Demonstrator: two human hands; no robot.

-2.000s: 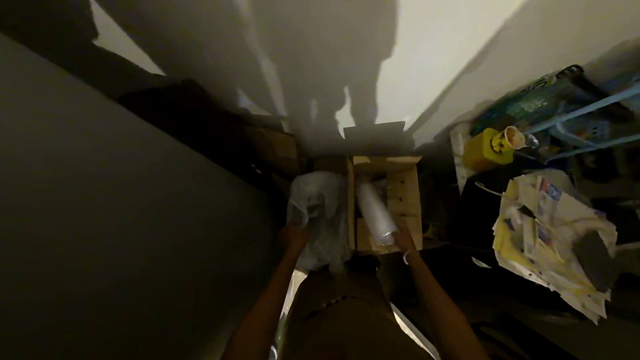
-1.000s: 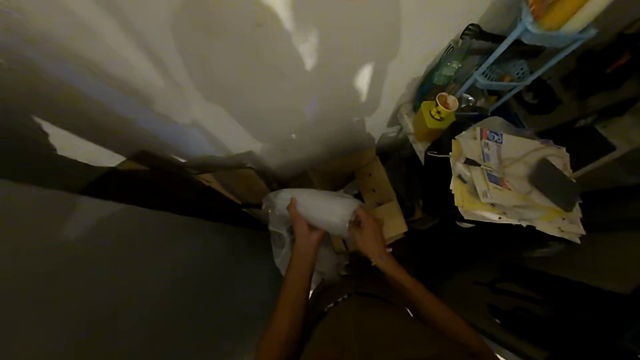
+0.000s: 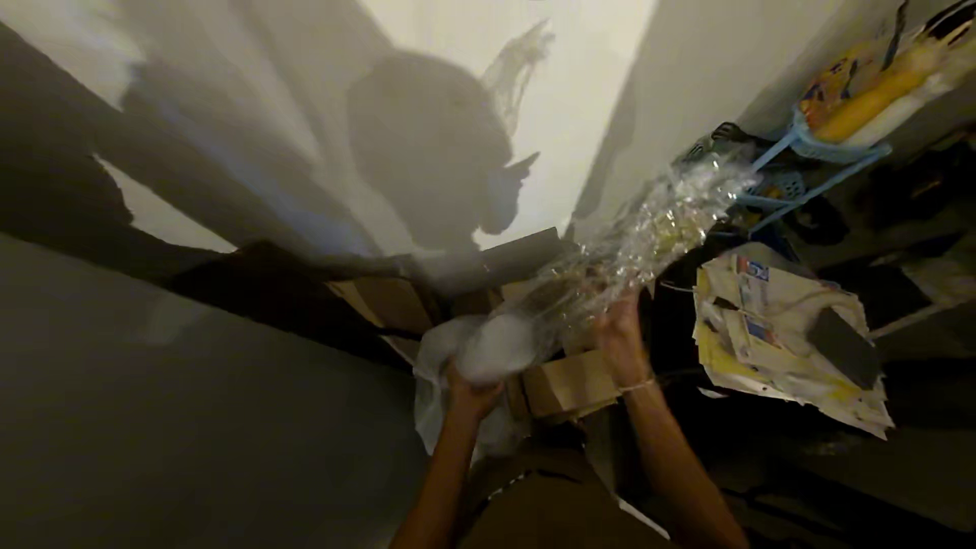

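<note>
My left hand (image 3: 471,393) is closed around the lower end of a whitish, rounded wrapped item (image 3: 499,347). From that item a clear, crinkled plastic wrap (image 3: 640,244) stretches up to the right, and my right hand (image 3: 624,335) grips its lower edge. Behind and below my left hand is a translucent plastic bag (image 3: 435,381). An open cardboard box (image 3: 576,385) stands below the wrap, between my forearms; the wrap hides part of it. What is inside the white item cannot be seen.
Papers (image 3: 770,343) with a dark flat object (image 3: 844,347) on them lie stacked at the right. A light-blue plastic rack (image 3: 835,149) holds yellow and white items at the upper right. Another cardboard box (image 3: 393,305) stands at the left by the wall (image 3: 595,91).
The white roll-like item has come up from over the right box into both hands. Clear plastic now extends from it toward the upper right, with my right hand on it.
</note>
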